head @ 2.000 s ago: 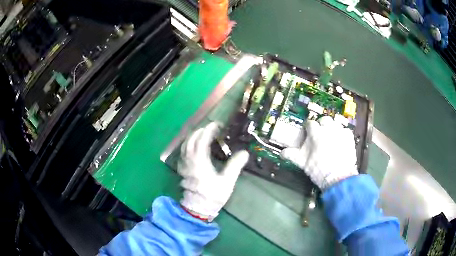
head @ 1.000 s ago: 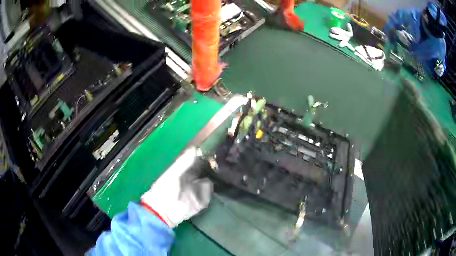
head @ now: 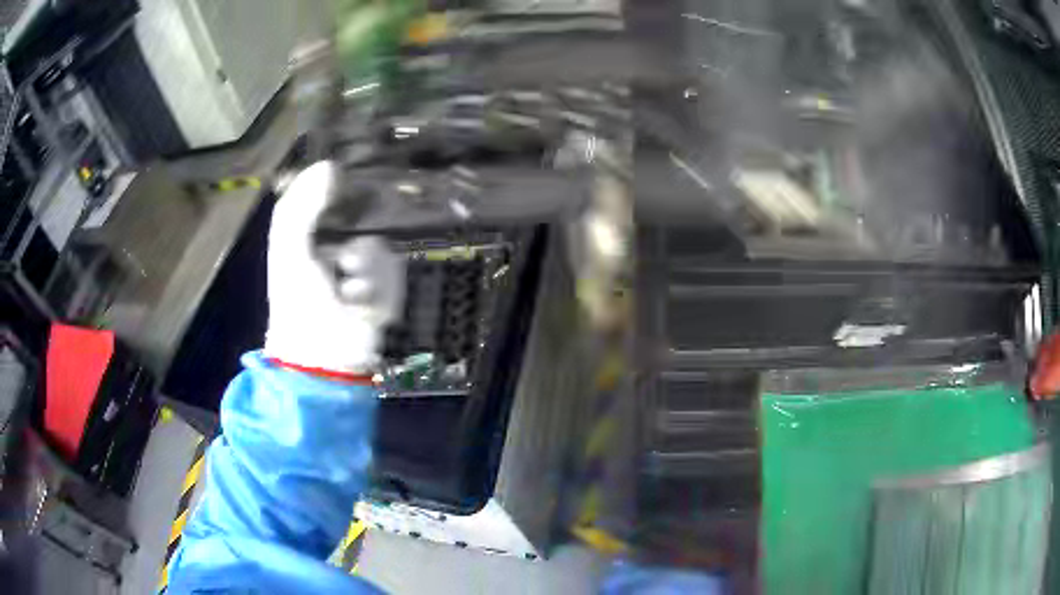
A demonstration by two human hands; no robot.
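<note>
My left hand point(head: 331, 285), in a white glove with a red cuff edge, is raised at left centre. Its fingers are closed on the lower left part of a black carrier tray point(head: 500, 134), which is strongly blurred and spans the upper middle. A green part point(head: 378, 47) shows on the tray. Below the tray and beside my hand, a board with dark blocks point(head: 442, 314) lies in a black tote point(head: 436, 447). My right hand is not visible; only a piece of blue sleeve shows at the bottom edge.
Black racks point(head: 756, 314) stand right of centre, with blurred boards above. Bright green bench covering point(head: 895, 465) and a metal-edged ribbed plate point(head: 965, 523) lie at lower right. A red item point(head: 78, 389) rests on a black bin at left. A white cabinet point(head: 215, 70) stands upper left.
The view has swung left, away from the conveyor. My left hand has carried the black carrier off the bench and over the tote. My right hand and the board it handled have left view.
</note>
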